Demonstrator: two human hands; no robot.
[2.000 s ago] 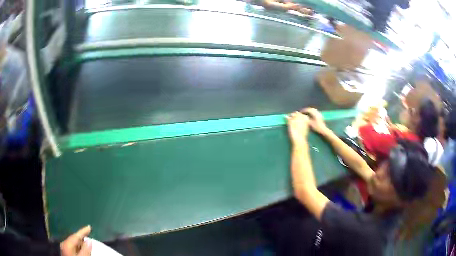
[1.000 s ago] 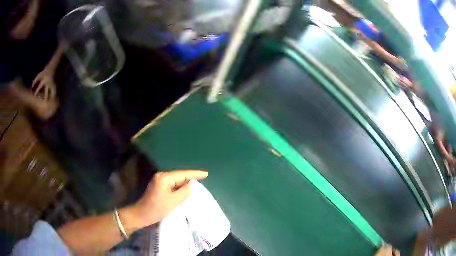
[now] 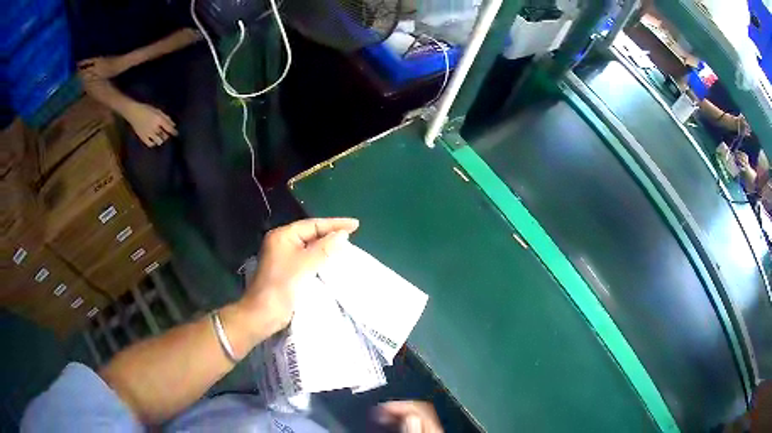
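Observation:
My left hand, with a bracelet on the wrist, pinches several white label sheets between thumb and fingers. The sheets fan downward over the near edge of the green workbench top; small print and barcodes show on them. My right hand is blurred and cut off by the bottom edge, low and right of the sheets; its fingers show only in part.
Stacked cartons with small white labels stand on a slatted pallet at left. Another person's hands are beside them. A black fan and looped white cord are behind the bench. A dark conveyor belt runs at right.
The view has swung left, bringing the carton stack and fan into clearer sight. My left hand with the sheets has come further into view. My right hand has appeared at the bottom.

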